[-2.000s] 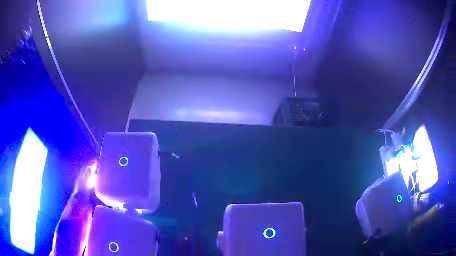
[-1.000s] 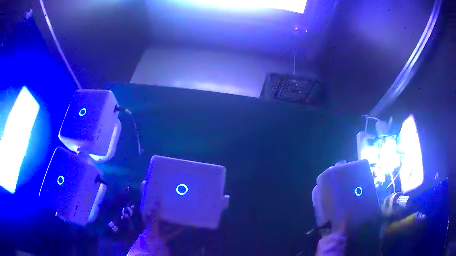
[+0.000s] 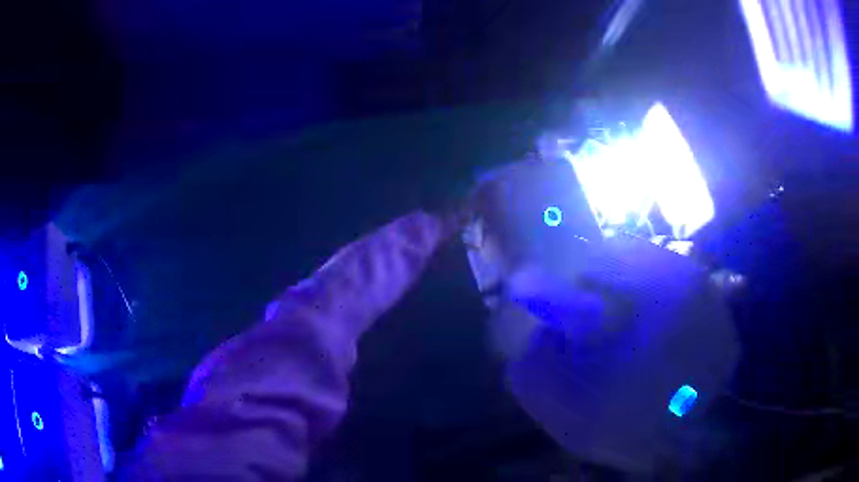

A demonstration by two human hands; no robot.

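Observation:
A projector [image 3: 612,358], large and blurred, is close to the camera at the lower right, tilted, with its glowing ring near its lower right. Another projector [image 3: 527,202] with a glowing ring stands just behind it. My left arm in a pink sleeve reaches up from the bottom left. My left hand [image 3: 454,224] is dark and blurred at the left side of the rear projector; whether it grips it cannot be told. My right hand cannot be made out; what supports the near projector is hidden.
Two more projectors, one upper [image 3: 52,292] and one lower [image 3: 71,424], stand at the left edge, rings lit. A very bright patch [image 3: 683,179] glows behind the rear projector at right, beside blurred cables. A striped bright image [image 3: 805,56] is at the top right. The dark green mat [image 3: 264,188] lies between.
The view has swung right. The middle projector has moved from the mat to beside the right-hand one, close to the camera and tilted. My left arm now reaches across to the right-hand projector.

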